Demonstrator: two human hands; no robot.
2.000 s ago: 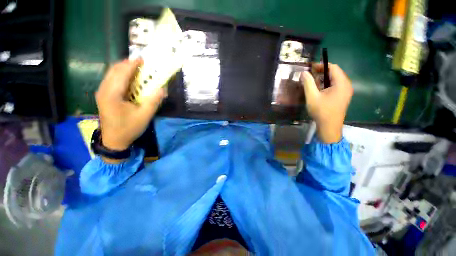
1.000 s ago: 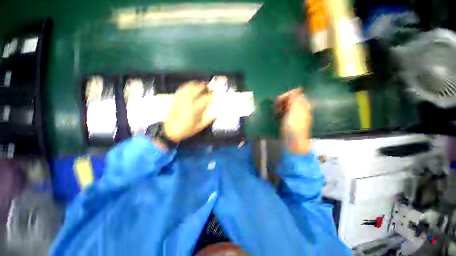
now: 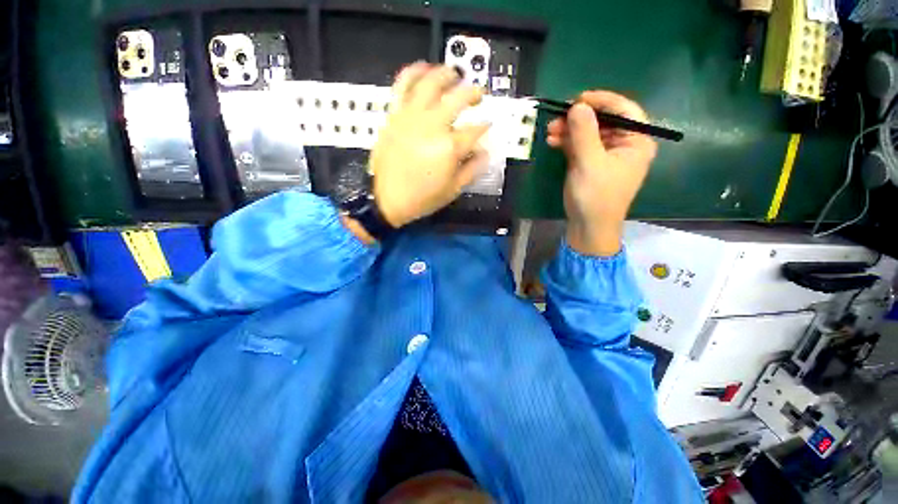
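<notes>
A white adhesive strip [image 3: 340, 115] with two rows of dark dots lies across a black phone tray [image 3: 369, 47]. My left hand [image 3: 425, 148] presses flat on the strip, fingers spread, hiding its middle. My right hand [image 3: 606, 162] holds black tweezers [image 3: 635, 125], their tips at the strip's right end. Silver-and-black phone units stand in the tray: one at the left [image 3: 162, 128], one beside it [image 3: 258, 162] partly under the strip, and one at the right [image 3: 489, 69], partly covered by the strip and my left hand. One slot shows black above the strip.
A white machine [image 3: 679, 271] with buttons and a metal jig [image 3: 785, 404] stands at the lower right. Yellow strips [image 3: 796, 49] lie at the upper right. A small fan [image 3: 54, 359] is at the lower left, near a blue surface [image 3: 103, 271] with a yellow strip.
The strip, first lifted in my left hand, now lies across the tray under that hand. My right hand has come to the strip's right end with the tweezers. The camera view has shifted.
</notes>
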